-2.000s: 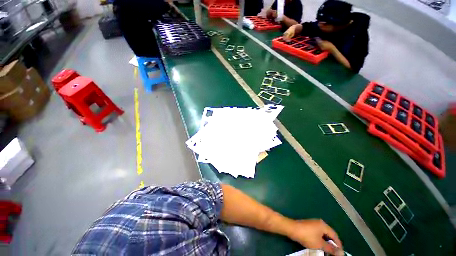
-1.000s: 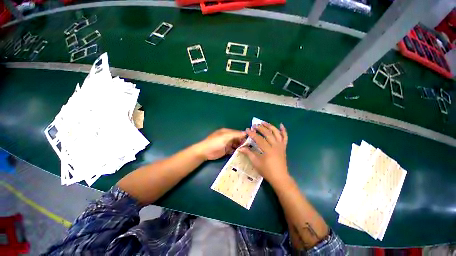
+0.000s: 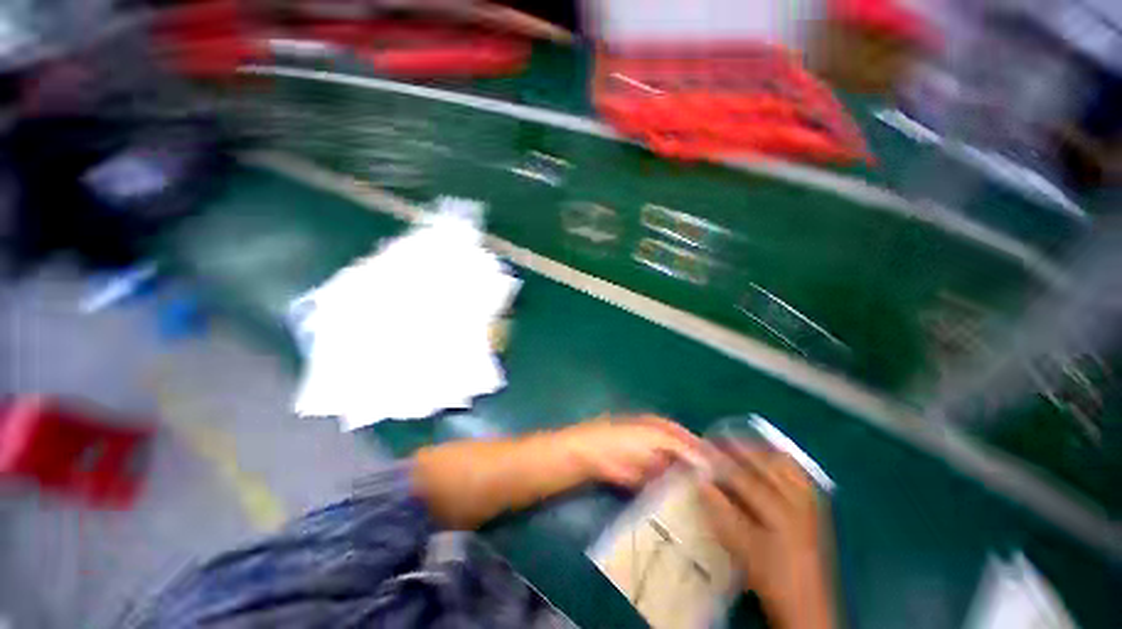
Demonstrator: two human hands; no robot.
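The frame is strongly blurred. A cream adhesive sheet (image 3: 664, 553) lies on the near green bench, with small dark slots in it. My left hand (image 3: 628, 450) is at the sheet's far end, its fingertips close to my right hand. My right hand (image 3: 775, 516) lies over the sheet's right side and far end. A pale edge shows just beyond its fingers. Whether either hand grips the sheet or a small piece cannot be told, as fingertips are blurred and partly hidden.
An untidy white waste sheet pile (image 3: 406, 326) lies left. Device frames (image 3: 677, 242) lie beyond the pale rail (image 3: 603, 290). Red trays (image 3: 726, 105) stand across the line. The sheet stack (image 3: 1019, 600) is cut off at lower right. A red stool (image 3: 76, 452) stands on the floor.
The view has swung left, so the bench things sit further right and lower than a second ago. Both hands remain together at the sheet's far end.
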